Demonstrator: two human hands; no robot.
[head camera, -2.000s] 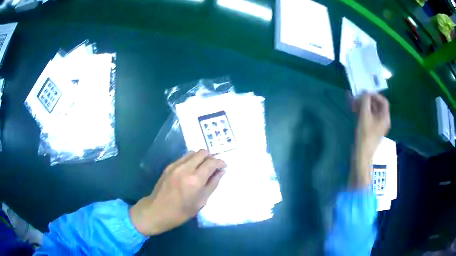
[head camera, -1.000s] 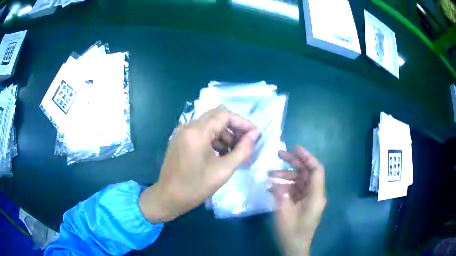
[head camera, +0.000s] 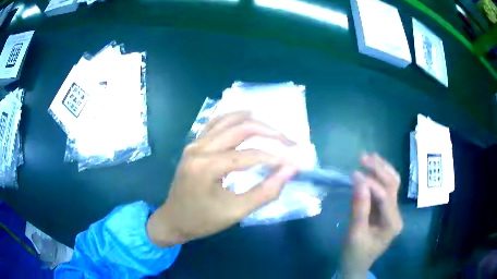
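A centre pile of white leaflets and clear bags lies before me, with shiny crinkled edges showing at its left and bottom. My left hand is above the pile, thumb and fingers pinching the left end of a thin grey-blue strip, which looks like a clear bag seen nearly edge-on. My right hand is right of the pile and pinches the strip's right end between thumb and fingers. The strip is blurred and stretched between both hands. Whether a leaflet is inside it I cannot tell.
Bagged leaflets lie fanned at left, with a narrower pile and white stack at far left. Loose leaflets lie at right beside a dark box. A thick white block and thin printed pile stand at the far right.
My right hand went from the far thin pile to the centre pile, then moved right. The strip now stretches between my hands. The view has shifted, and the top of the centre pile looks different.
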